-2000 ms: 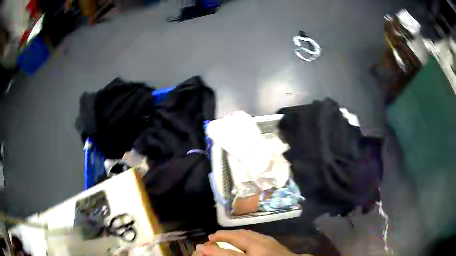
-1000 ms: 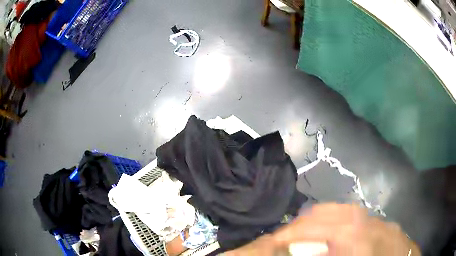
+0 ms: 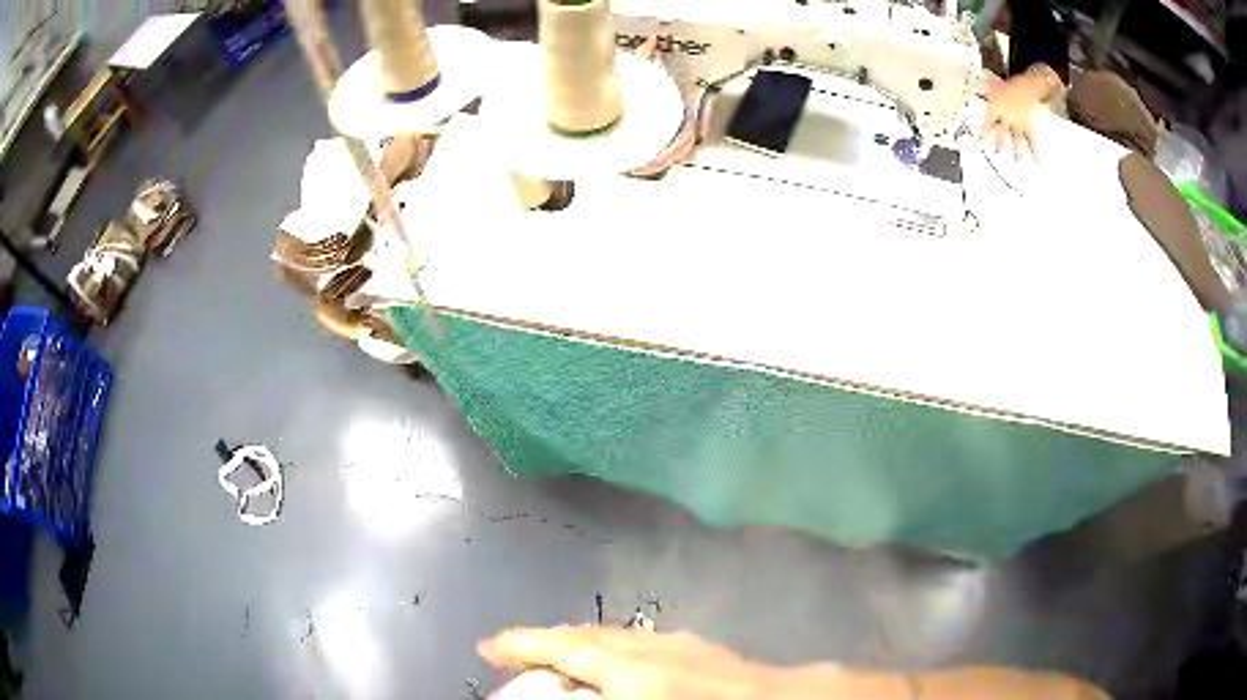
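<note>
My right hand [image 3: 643, 663] is at the bottom edge, partly cut off, its forearm running to the lower right. Its fingers point left and lie over a pale rounded object [image 3: 544, 685], which is mostly hidden by the hand and the picture's edge; I cannot tell what it is. My left hand is not in view.
A white sewing table [image 3: 821, 315] with a green cloth skirt [image 3: 766, 451] stands ahead. It bears a sewing machine [image 3: 848, 55], thread cones [image 3: 581, 69] and a dark slab [image 3: 770, 110]. Another person's hand [image 3: 1019, 110] rests there. A blue basket [image 3: 55, 424] and white strap [image 3: 256, 483] are left.
The view has swung right, towards the white table. The black cloth and white basket have left the picture. My right hand has shifted left in the picture since the last frame.
</note>
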